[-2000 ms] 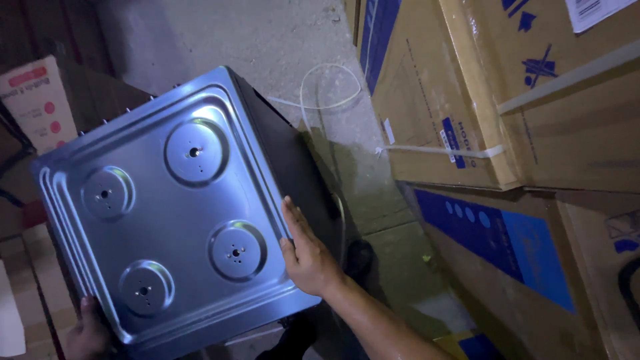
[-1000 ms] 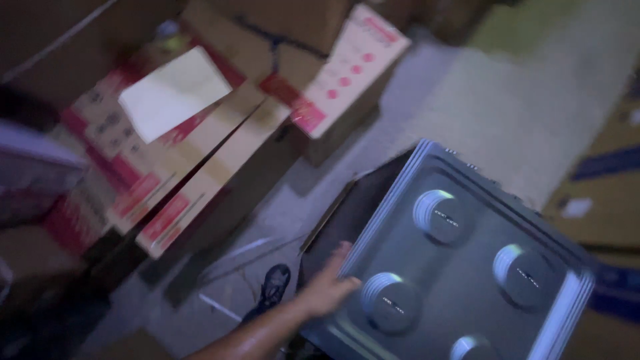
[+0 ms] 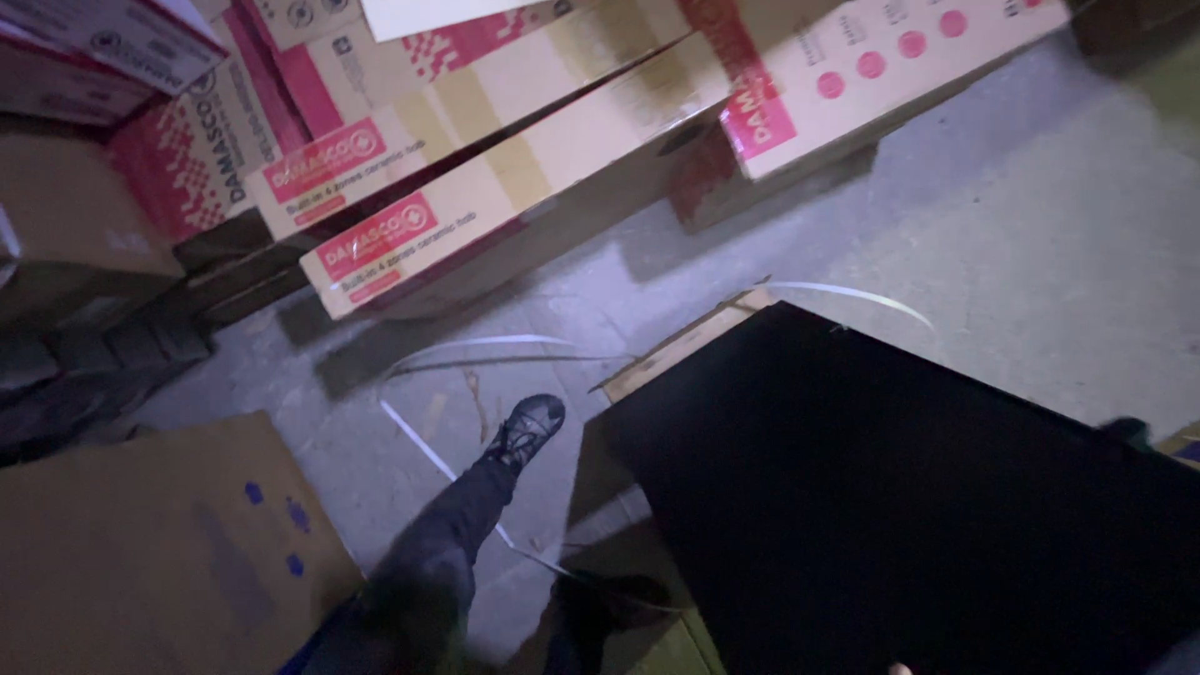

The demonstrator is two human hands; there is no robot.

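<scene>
The dark side panel of the stove fills the lower right of the view; its burner top does not show. A fingertip appears at the bottom edge against this panel, too little of it to tell which hand it belongs to. The rest of both hands is out of the frame. A cardboard edge lies along the stove's upper left end. Left of it, a leg in dark trousers with a laced shoe stands on the concrete floor.
Long ceramic hob cartons lie across the top, with another printed carton at the upper right. A brown cardboard box sits at the lower left. Loose pale strapping loops over the floor near the shoe.
The stove's burner top, seen in both earlier frames, has gone from sight and its dark side shows instead. The hand on its edge has left the view. The view has swung toward the cartons.
</scene>
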